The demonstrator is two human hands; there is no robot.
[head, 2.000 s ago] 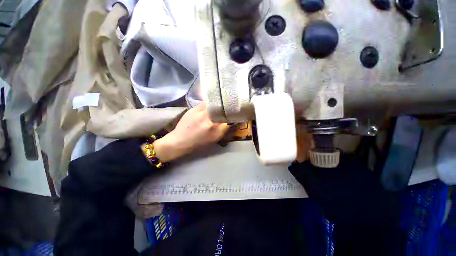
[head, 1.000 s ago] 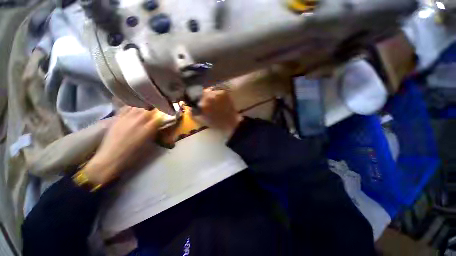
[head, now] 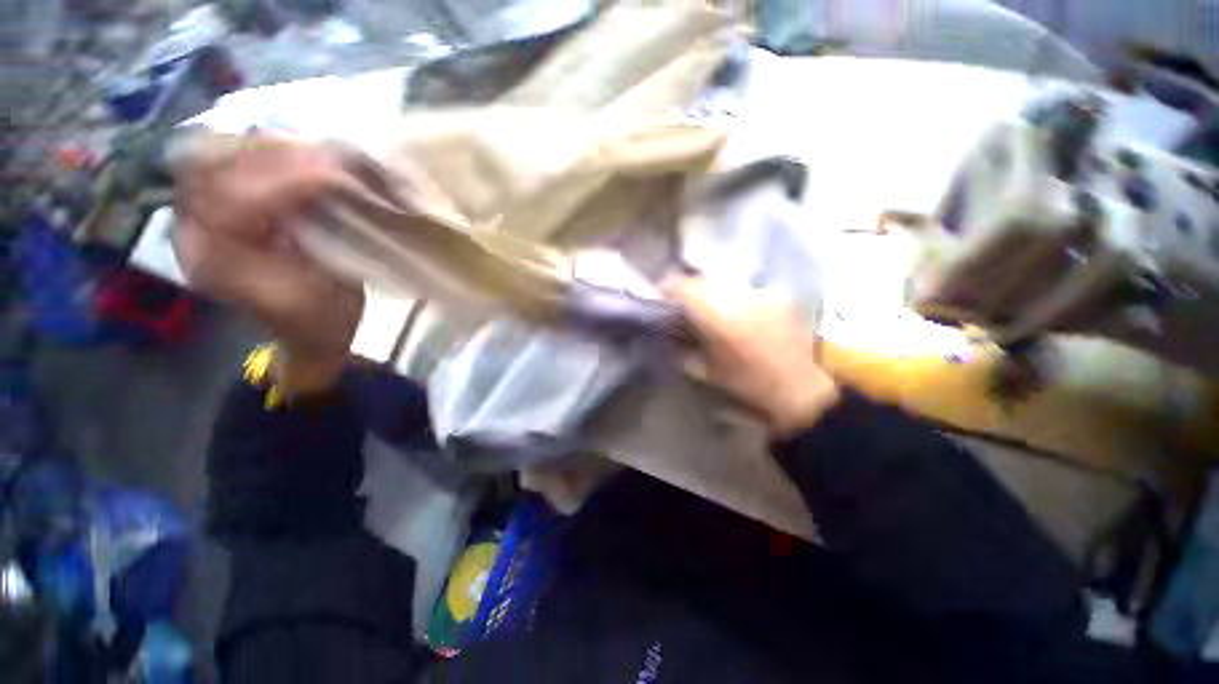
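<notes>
The garment shell, beige cloth, is lifted and blurred between my hands, left of the machine. Its pale grey-white lining hangs below it toward the table's near edge. My left hand grips a beige end at the far left. My right hand holds the cloth where beige and grey meet. The sewing machine head is at the right, apart from both hands. Motion blur hides the fingertips.
The yellow-brown machine bed strip runs to the right under the head. A blue crate with a yellow round thing beside it is below the table edge. Blurred blue and red things lie on the far left.
The view has swung left. Both hands have left the needle area and moved left with the cloth, which is now raised and spread between them. The machine head now shows at the right.
</notes>
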